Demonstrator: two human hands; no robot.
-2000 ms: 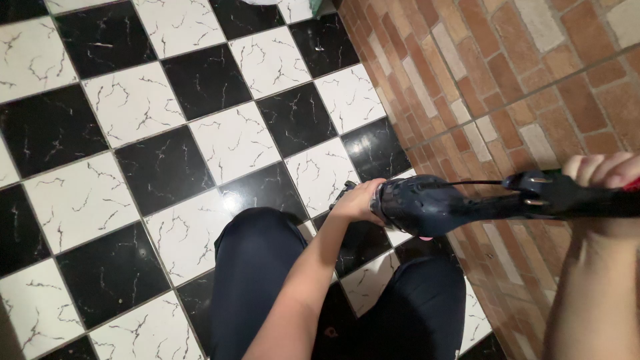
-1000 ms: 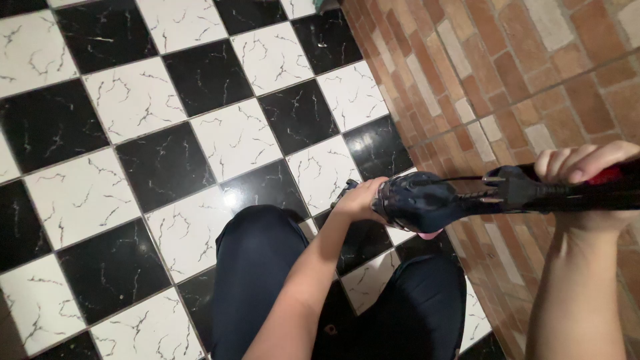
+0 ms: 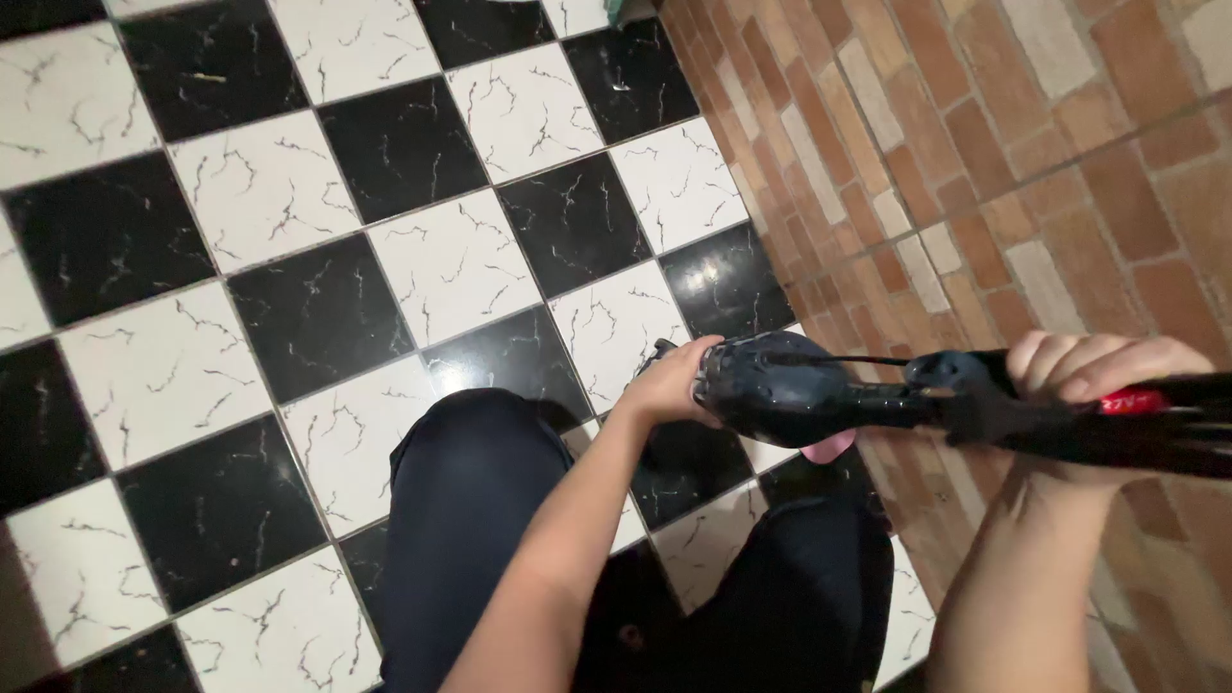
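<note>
A long, glossy black and dark-blue object lies across the right half of the view, its exact kind unclear. It has a rounded, bulging part (image 3: 784, 390), a thin black cable above its narrow neck and a thicker black section bearing a red patch (image 3: 1131, 402). My left hand (image 3: 669, 385) is closed around the left end of the bulge, where a small dark fitting (image 3: 656, 354) sticks out past the fingers. My right hand (image 3: 1107, 366) grips the thick black section beside the red patch, its palm side partly hidden. The object's far right end lies outside the view.
Below are black and white marble-patterned floor tiles (image 3: 452, 265) and my dark-trousered knees (image 3: 481, 472). A brick-patterned tiled wall (image 3: 962, 173) rises close on the right. A pink thing (image 3: 830, 446) shows under the bulge. A greenish object (image 3: 626, 10) is at the top edge.
Since one second ago, my right hand and the black section in it have shifted slightly toward the bottom of the view. My left hand keeps its hold in about the same place.
</note>
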